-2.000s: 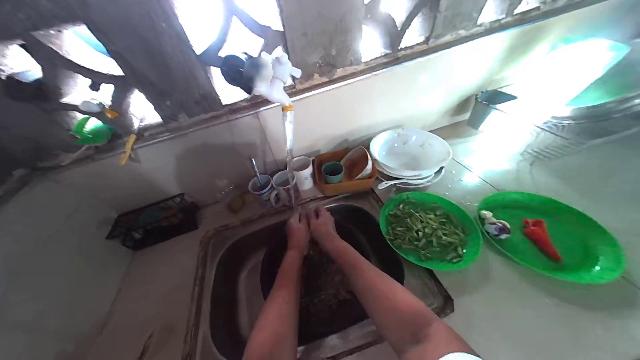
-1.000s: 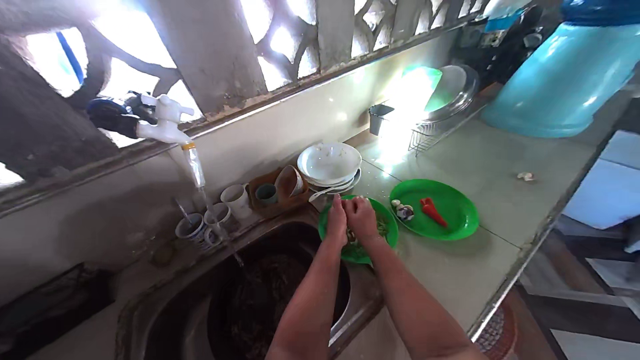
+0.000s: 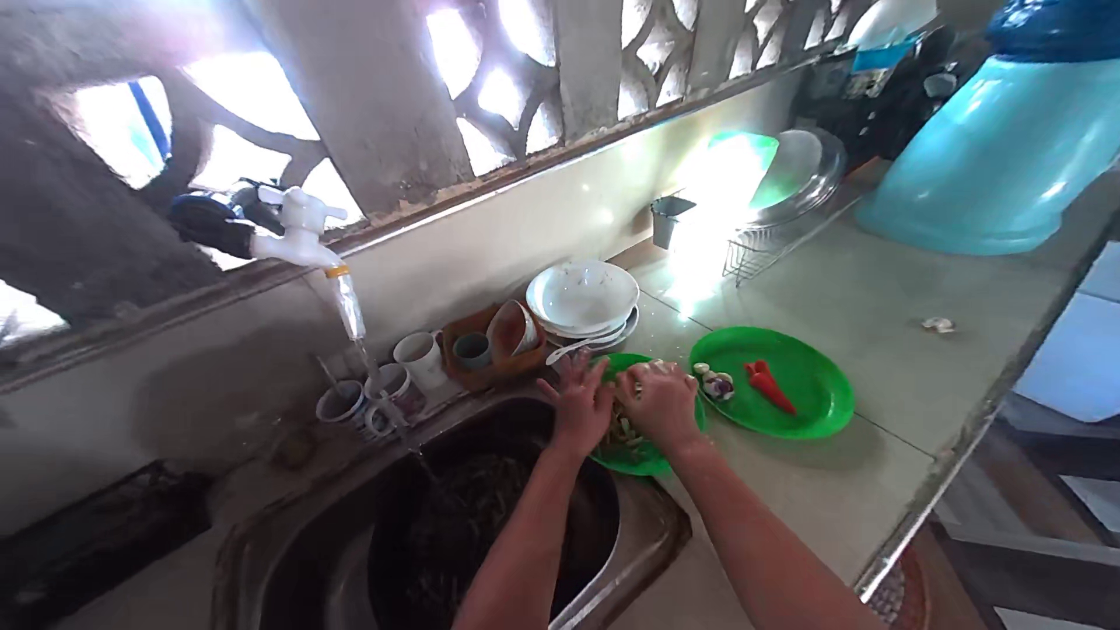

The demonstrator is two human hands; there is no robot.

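Observation:
My left hand [image 3: 584, 404] is spread over the left side of a green plastic plate [image 3: 647, 465] of cut green beans [image 3: 623, 435]. Beside it, my right hand [image 3: 656, 398] curls over the same plate with some pale green pieces at its fingers. A dark round pan [image 3: 604, 525] sits in the steel sink [image 3: 324, 542], with more cut pieces [image 3: 481, 494] in dark water. Water [image 3: 372, 363] runs from the white plastic faucet [image 3: 302, 232] into it. On a second green plate [image 3: 818, 398] lie garlic [image 3: 717, 383] and red chili peppers [image 3: 768, 387].
Behind the sink stand mugs [image 3: 420, 354], an orange-brown tray [image 3: 477, 376] with cups, and stacked white bowls and plates [image 3: 584, 297]. A wire rack [image 3: 752, 254], a large blue water container [image 3: 989, 157] and a garlic piece [image 3: 938, 325] are on the tiled counter, whose edge runs at right.
Both hands have moved right from over the pan to the plate of green beans. Since one second ago, they have parted and my left fingers have spread. The view has swung right.

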